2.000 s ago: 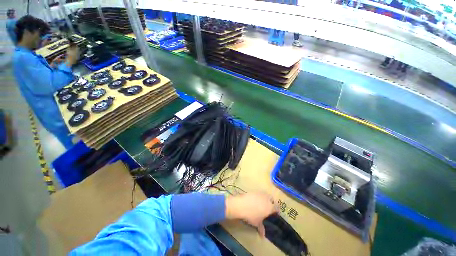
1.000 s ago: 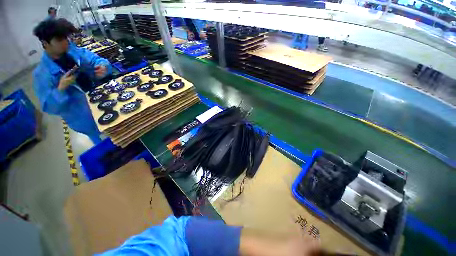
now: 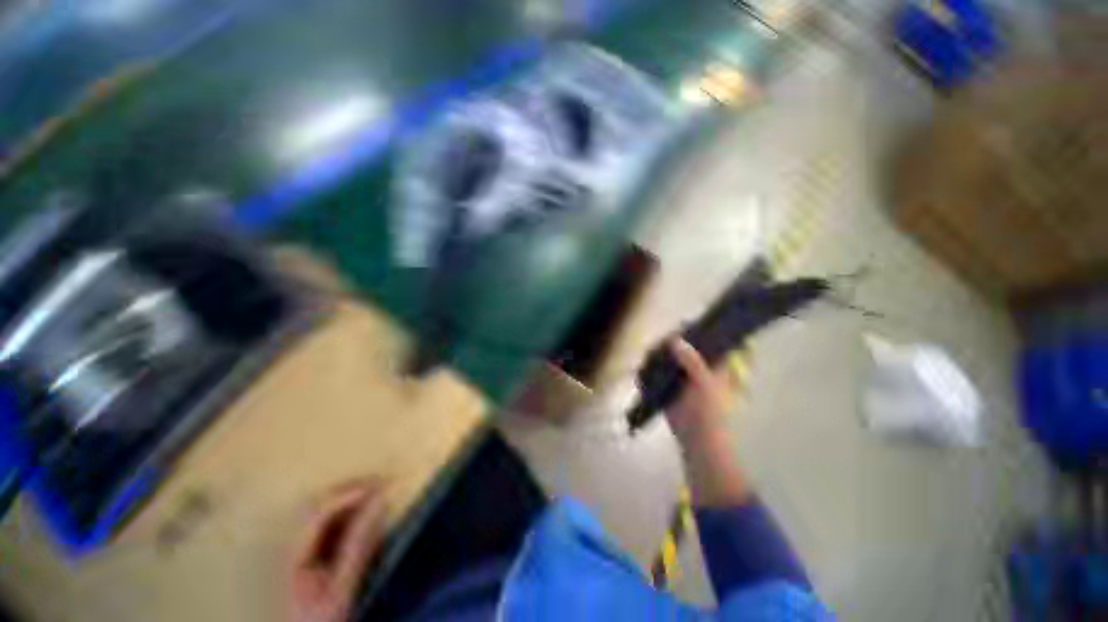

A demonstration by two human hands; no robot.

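The frame is strongly blurred. My right hand [image 3: 702, 395] is held out beyond the bench edge, over the floor. It grips a bundle of long black wired units [image 3: 741, 310], with thin wires sticking out at the far end. I cannot tell how many units there are. My left hand [image 3: 334, 547] is low over the tan cardboard sheet [image 3: 352, 377], its fingers curled. Whether it holds anything is too blurred to tell.
The blue tray [image 3: 79, 541] with the metal screw feeder [image 3: 103, 346] is at the left. A clear plastic bag [image 3: 523, 152] with black parts lies on the green bench. A white bag [image 3: 923, 391], a brown carton [image 3: 1015, 158] and blue bins [image 3: 1069, 395] are at the right.
The view has swung far to the right. My right hand has come into view holding black wired units. The stacked speaker trays, the other worker and the heap of units have left the picture.
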